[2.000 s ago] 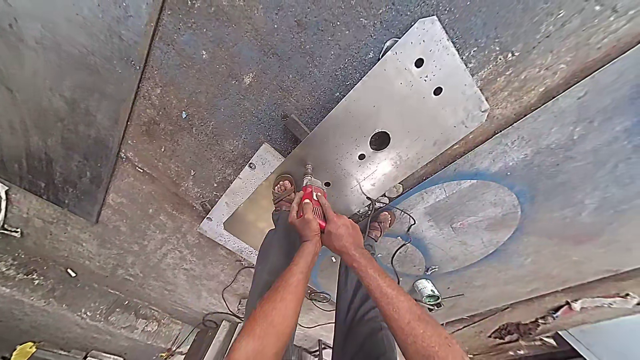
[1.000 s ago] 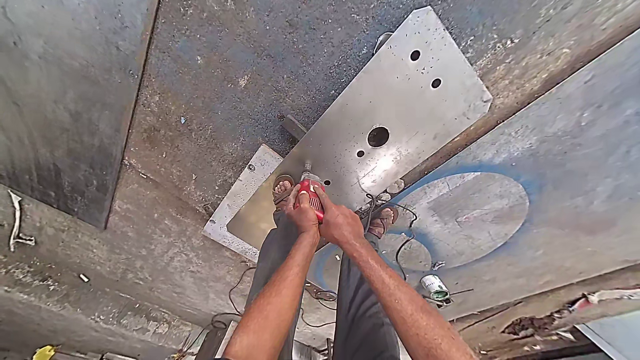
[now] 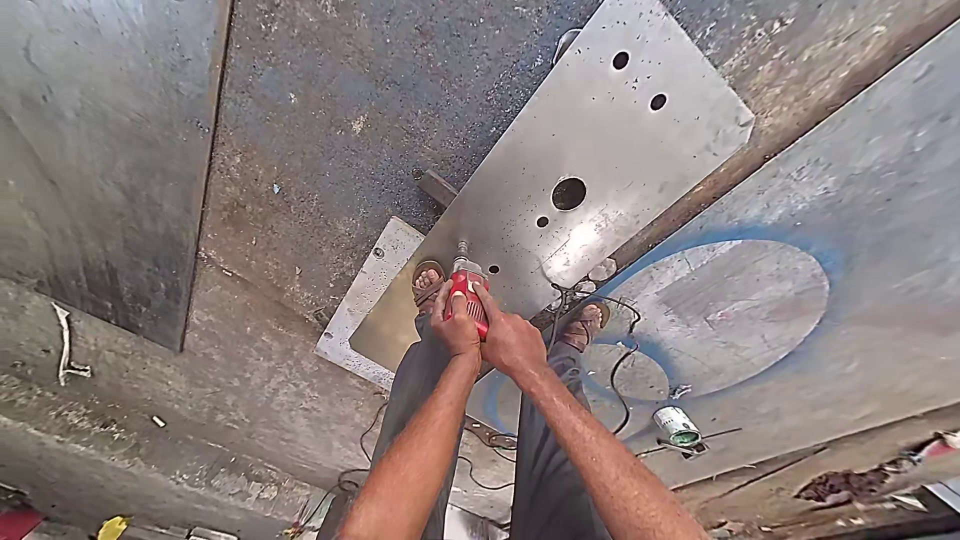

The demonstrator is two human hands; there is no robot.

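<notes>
Both my hands grip a red corded power drill (image 3: 469, 289) in the head view. My left hand (image 3: 456, 322) wraps its left side and my right hand (image 3: 510, 337) its right side. The drill's chuck and bit point away from me at a flat metal plate (image 3: 517, 172); whether the bit touches it cannot be told. The plate has several round holes of different sizes and loose chips on it. Under its near left end lies a pale metal frame (image 3: 360, 319). My sandalled feet are on both sides of the drill.
A large metal sheet (image 3: 885, 225) with blue-sprayed round outlines lies at the right, bearing a small open paint can (image 3: 677, 427). A dark metal sheet (image 3: 105, 150) lies at the left. Black cable (image 3: 621, 375) runs near my right foot. A short metal bar (image 3: 436, 187) protrudes beneath the plate.
</notes>
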